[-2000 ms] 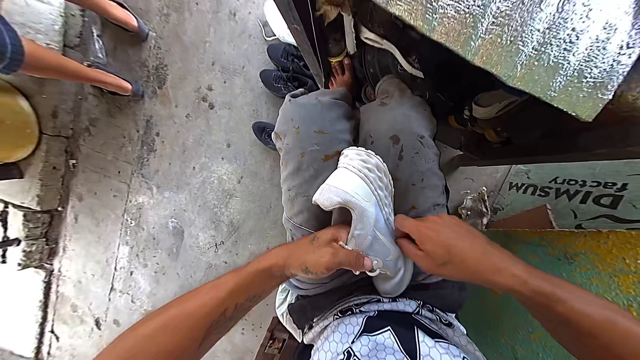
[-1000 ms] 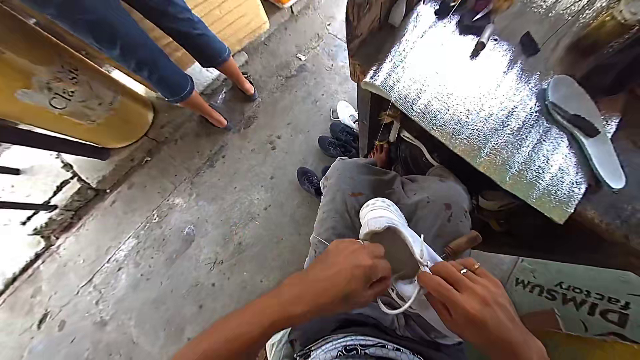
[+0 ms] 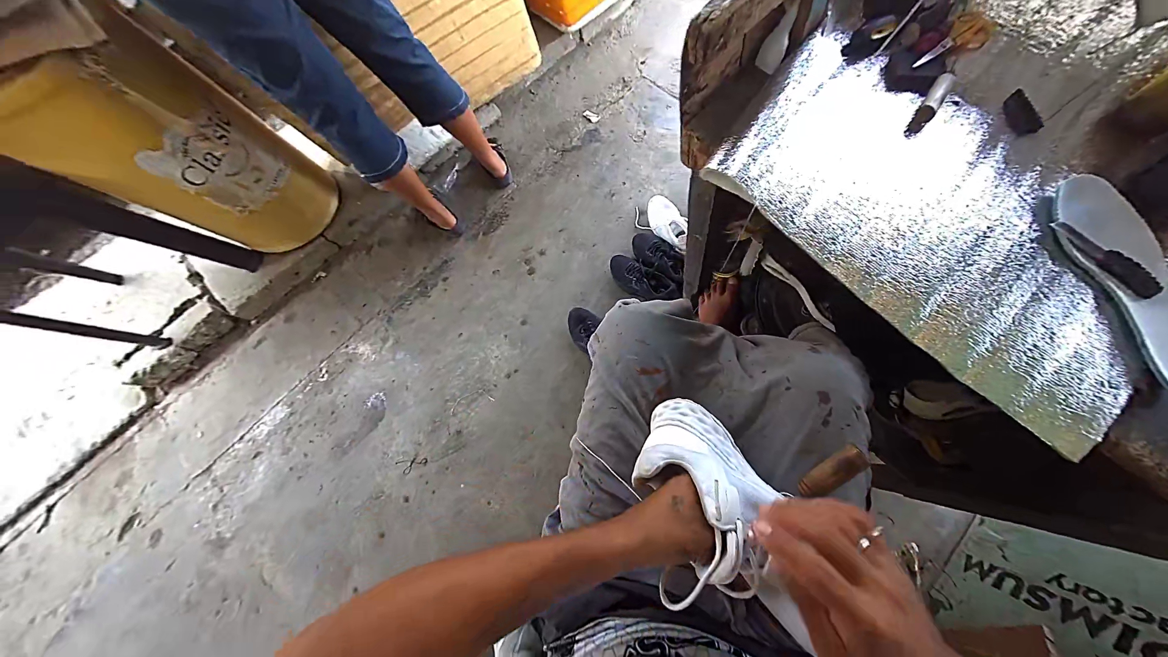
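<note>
A white lace-up sneaker (image 3: 698, 447) lies over my lap, its heel pointing away from me. My left hand (image 3: 680, 520) reaches into the shoe's opening, so its fingers are hidden inside. Loose white laces (image 3: 721, 566) hang in loops beside my left wrist. At the lace area, my right hand (image 3: 821, 557), with a ring on one finger, is blurred; its fingertips are at the shoe's side, and whether they pinch a lace is unclear. Just beyond the right hand, a wooden handle (image 3: 835, 470) rests on the grey trousers, its other end hidden.
Silvery foil sheeting (image 3: 922, 228) covers part of the workbench, with small tools and an insole (image 3: 1113, 246) on it. Dark shoes (image 3: 648, 265) and a white shoe (image 3: 666, 219) stand beside the bench. Another person's legs (image 3: 365, 100) are at upper left, near a yellow container (image 3: 265, 201).
My left hand has moved from the laces into the shoe's opening. The right hand has shifted over the lace area. The view has swung markedly since the oldest frame.
</note>
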